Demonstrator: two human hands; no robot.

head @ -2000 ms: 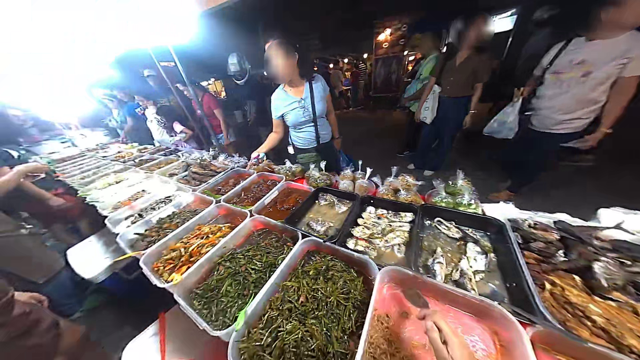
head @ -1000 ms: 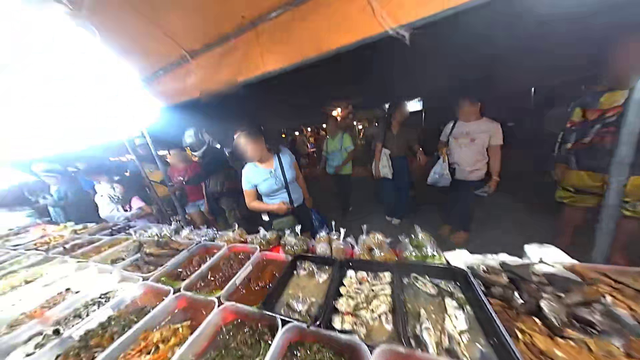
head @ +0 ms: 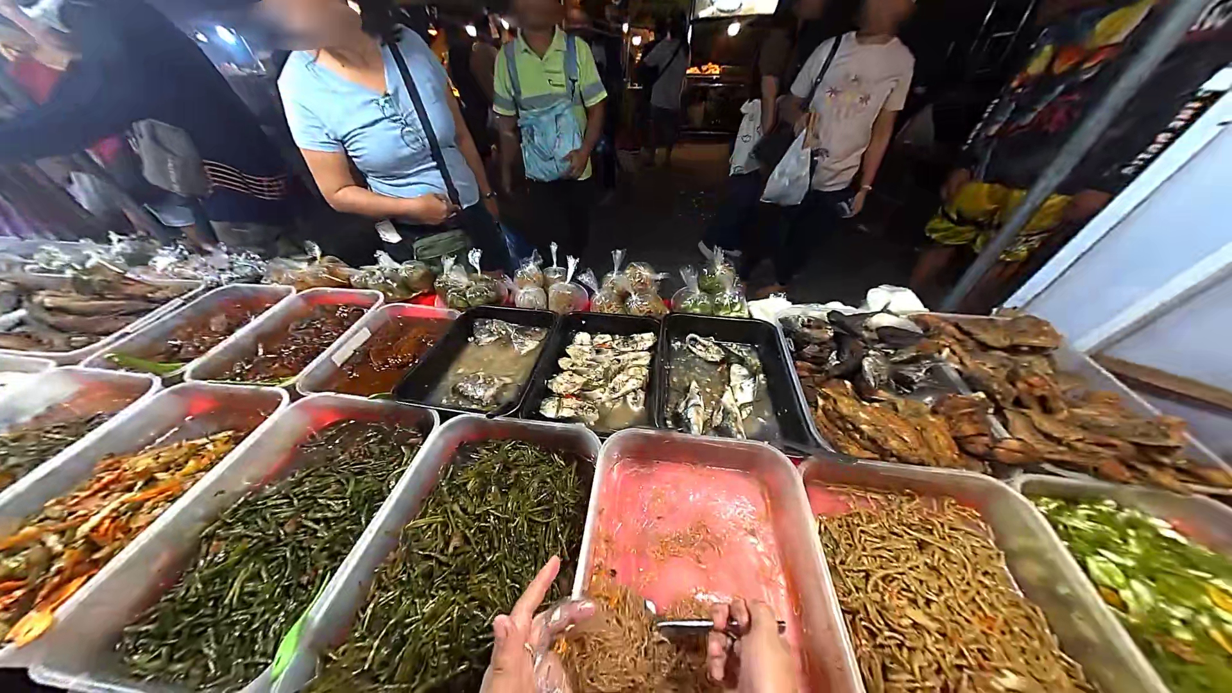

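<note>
My left hand point(head: 525, 635) is at the bottom centre, its fingers spread around the edge of a clear plastic bag point(head: 568, 616). To its right, my right hand point(head: 756, 640) grips the handle of a metal spoon or similar utensil point(head: 685, 624); the exact kind is not plain. The utensil's far end points left, over brown shredded or noodle-like food point(head: 616, 640). This food lies in the near part of a translucent plastic tub point(head: 804, 539), whose far part shows a pink bottom with scattered shreds. The hands' lower parts are cut off by the frame's edge.
Tubs of dark green vegetables point(head: 472, 539) and brown strips point(head: 934, 577) flank the tub. Beyond are black trays of fish point(head: 602, 371), tied bags of food point(head: 635, 289) and browned fish point(head: 1020, 404). Several people stand across the stall, one in a light-blue shirt point(head: 385, 115). A metal pole point(head: 1078, 154) slants at right.
Both hands are now in view over the tub; none showed one second ago. Two seconds ago one hand was over the pink-bottomed tub. The view has tipped up and back down.
</note>
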